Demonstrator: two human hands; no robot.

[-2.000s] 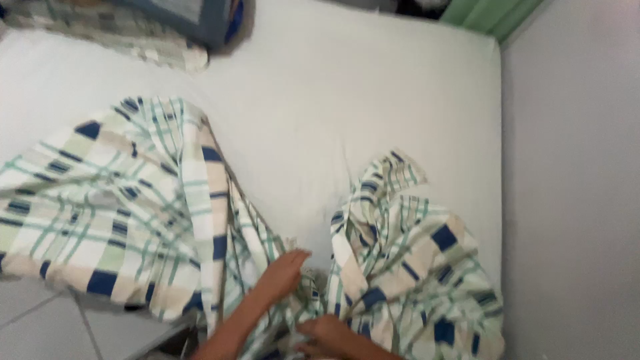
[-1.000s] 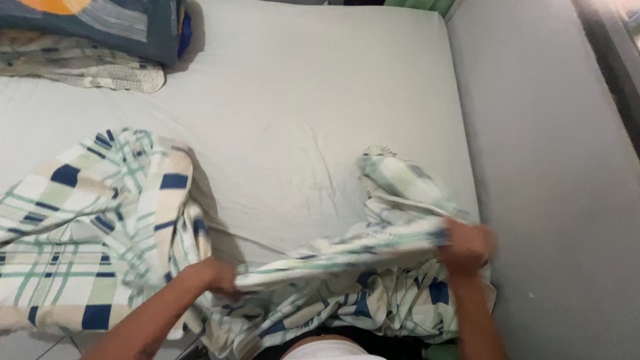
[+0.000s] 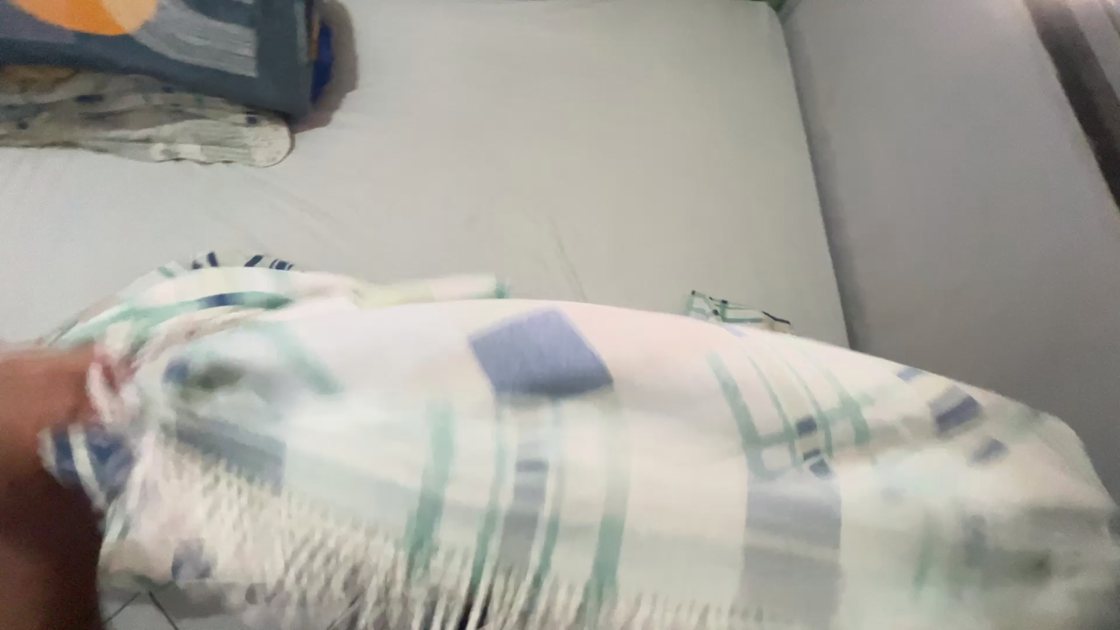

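Note:
A plaid sheet (image 3: 542, 429) in white, green, beige and blue billows across the lower half of the view, blurred by motion. Its gathered, elasticated edge runs along the lower left. My left hand (image 3: 52, 402) is at the far left edge, blurred, closed on a bunched corner of the sheet. My right hand is not visible; the sheet's right end runs out of the frame. Behind the sheet lies a mattress (image 3: 560, 157) with a pale cover, and small bits of plaid cloth show on it past the raised fabric.
At the upper left, a dark folded textile (image 3: 192, 52) with an orange shape rests on a patterned cloth (image 3: 219, 136). A grey wall (image 3: 927, 192) borders the mattress on the right. Floor tiles show at the lower left.
The sheet, bunched low on the bed before, is now raised and spread wide. My left hand has moved outward to the left; my right hand has left the view.

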